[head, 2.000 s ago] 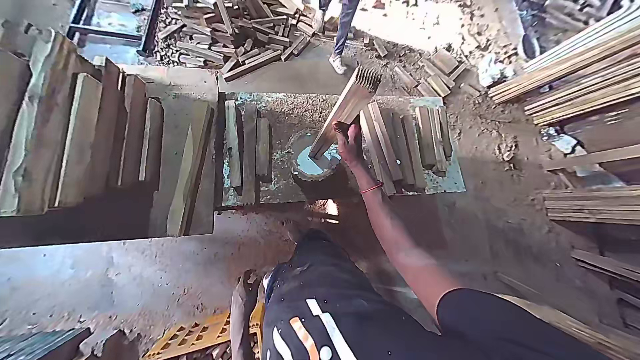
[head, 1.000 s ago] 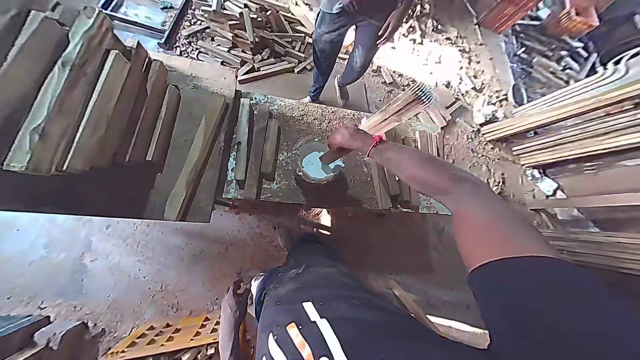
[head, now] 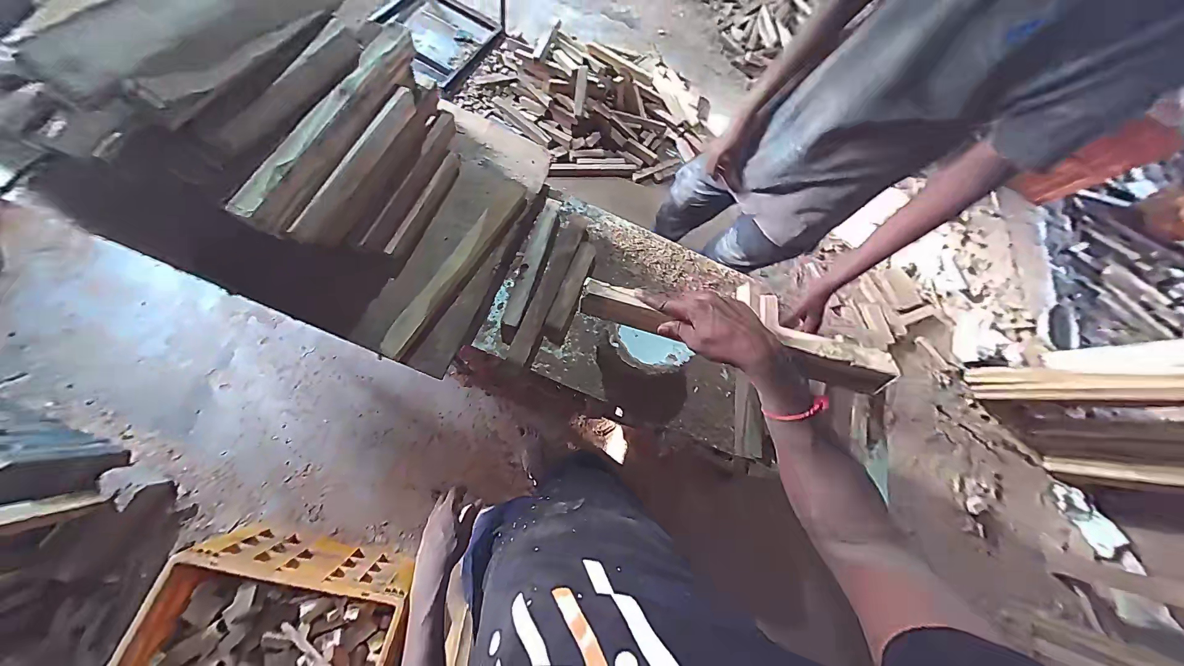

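Note:
My right hand, with a red band at its wrist, is closed over a wooden block lying across the worktable. The block's near-left end reaches past my fingers. Beside that hand a pale round disc shows on the table surface. Several short wood pieces lie side by side to its left, and more stand partly hidden under my forearm. My left hand hangs low beside my thigh, above the yellow crate; its fingers are partly hidden, and nothing can be made out in it.
A person stands across the table, one hand near the block's far side. Rough planks lie in a row at the left. A yellow plastic crate holds wood scraps. Beyond is a heap of offcuts; long boards lie at the right.
The person opposite has come close and bends over the table. The piece under my right hand, raised at a slant earlier, now lies across the table. The view has turned.

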